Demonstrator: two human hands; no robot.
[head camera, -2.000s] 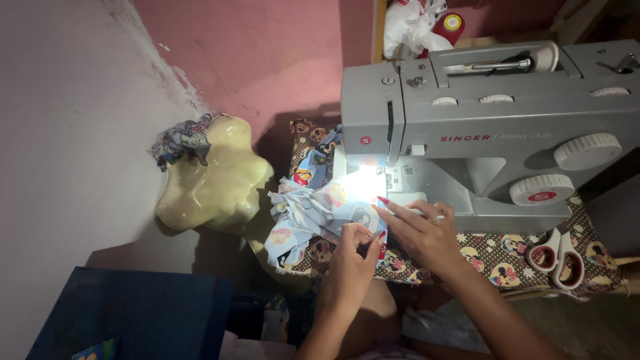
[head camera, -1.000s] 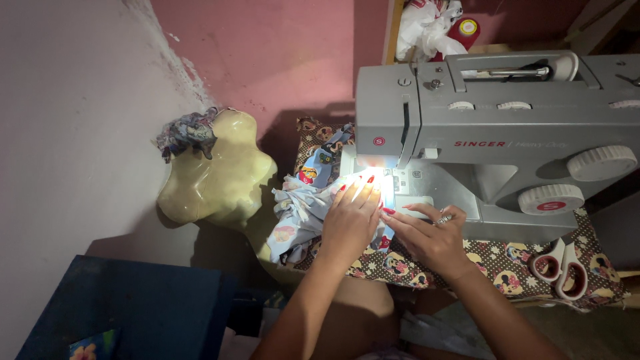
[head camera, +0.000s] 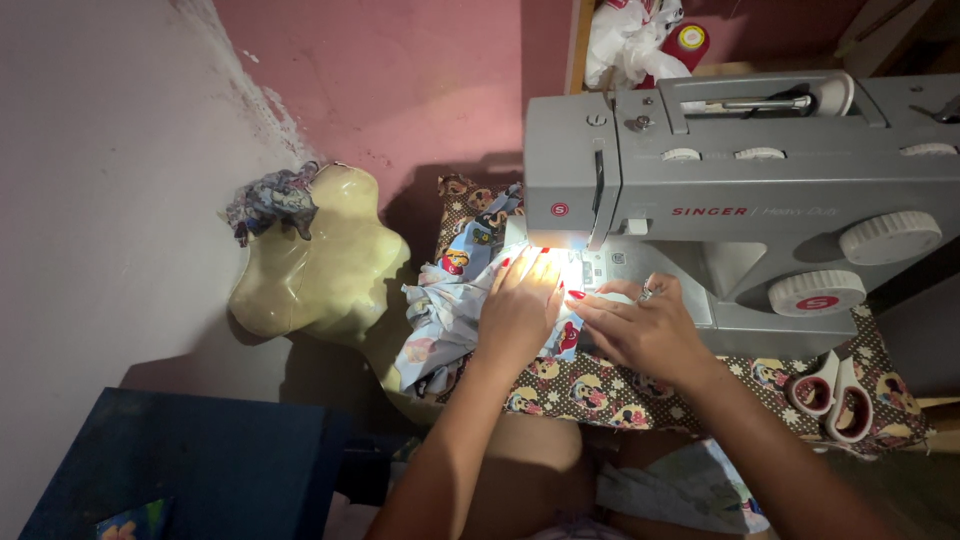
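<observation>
A grey Singer sewing machine (head camera: 750, 180) stands on a patterned cloth (head camera: 585, 390), its lamp lighting the needle area. Light blue printed fabric (head camera: 450, 300) lies bunched at the left of the machine bed and runs under the head. My left hand (head camera: 521, 300) rests flat on this fabric just in front of the needle area, fingers pointing at it. My right hand (head camera: 637, 322), with a ring on one finger, has its index fingertip at the fabric's right edge, beside the left fingertips. Glare hides the needle and presser foot.
White-handled scissors (head camera: 832, 397) lie on the cloth at the right. A yellowish, lobed form (head camera: 322, 255) with crumpled fabric (head camera: 277, 202) on it stands left. A dark blue box-like surface (head camera: 187, 450) is at lower left. A plastic bag (head camera: 630, 45) and red thread cone (head camera: 686, 45) sit behind the machine.
Two seconds ago both hands were at the fabric's front edge, fingertips together; my left hand has since moved forward and lies flat on the fabric. My right hand remains near the fabric's right edge.
</observation>
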